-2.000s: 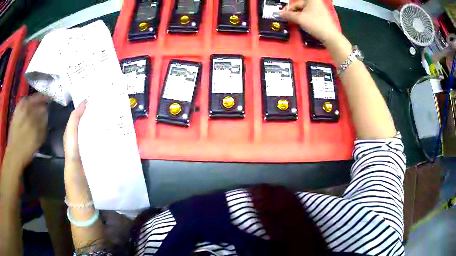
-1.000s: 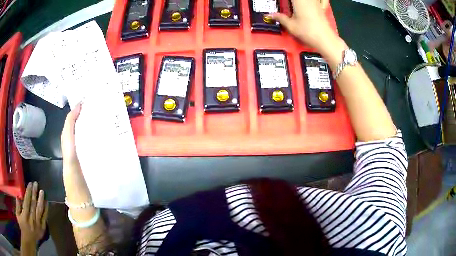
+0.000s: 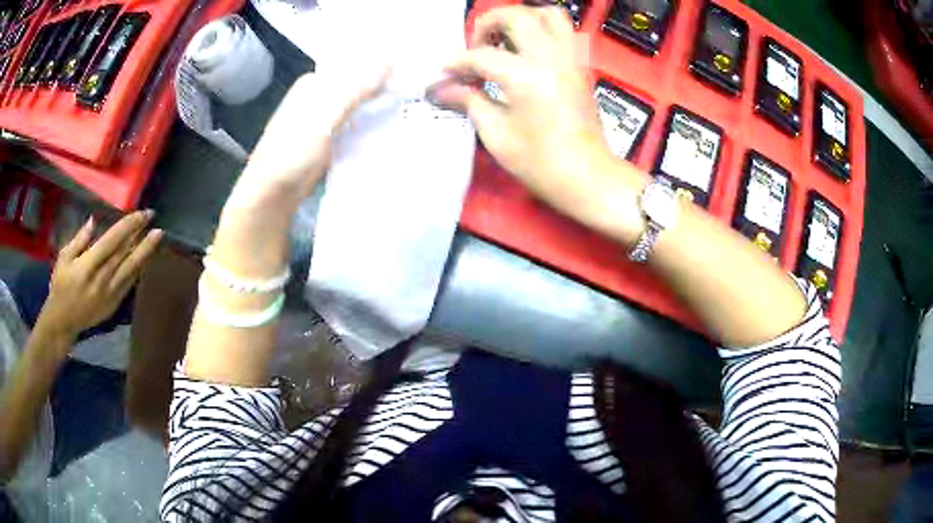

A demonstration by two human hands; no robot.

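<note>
My left hand [image 3: 297, 143] holds the white label strip [image 3: 394, 225], which hangs down in front of my body and also runs up past the top edge. My right hand [image 3: 522, 97] is at the strip, its thumb and fingertips close together on or just above the paper; whether a label is between them is too blurred to tell. The red blister tray [image 3: 655, 288] lies to the right, partly behind my right hand and forearm. It holds two rows of black units [image 3: 690, 153], several with white labels and gold seals. One back-row unit [image 3: 719, 49] has a darker face.
A white label roll [image 3: 227, 59] stands at the left of the bench, paper trailing. More red trays [image 3: 113, 153] with black units lie at upper left. Another person's hand [image 3: 97, 271] is at the left bench edge. The dark bench edge [image 3: 542, 306] runs in front of my body.
My right hand has left the back row of the tray and come to the strip beside my left hand. The view has turned left, so the tray appears further right. The fan is out of view.
</note>
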